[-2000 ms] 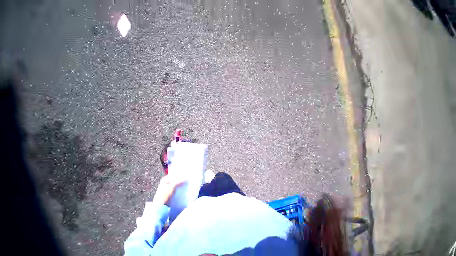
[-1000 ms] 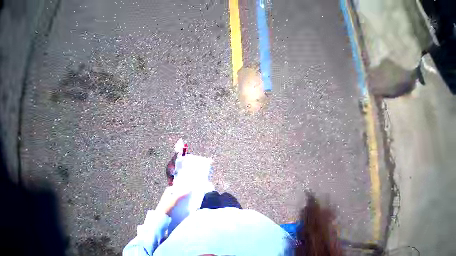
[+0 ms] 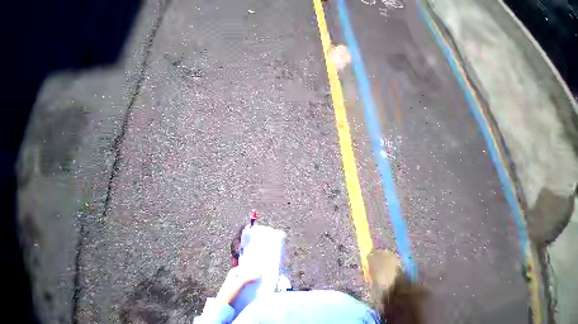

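Note:
My left hand is low in the picture, left of centre, and holds white papers that are overexposed in the sun. A dark item with a small red tip shows along the left side and top of the papers, likely a bottle; most of it is hidden. My light blue sleeve and top show at the lower edge. My right hand is not in view.
Grey asphalt lies ahead. A yellow line and a blue line run along it, with another blue line and a pale kerb at the right. Dark shadow covers the far left. A brown blurred shape is at the bottom.
The road markings have come closer and now run down beside me. The papers and left hand sit lower and slightly further right. The blue frame at lower right has left the view.

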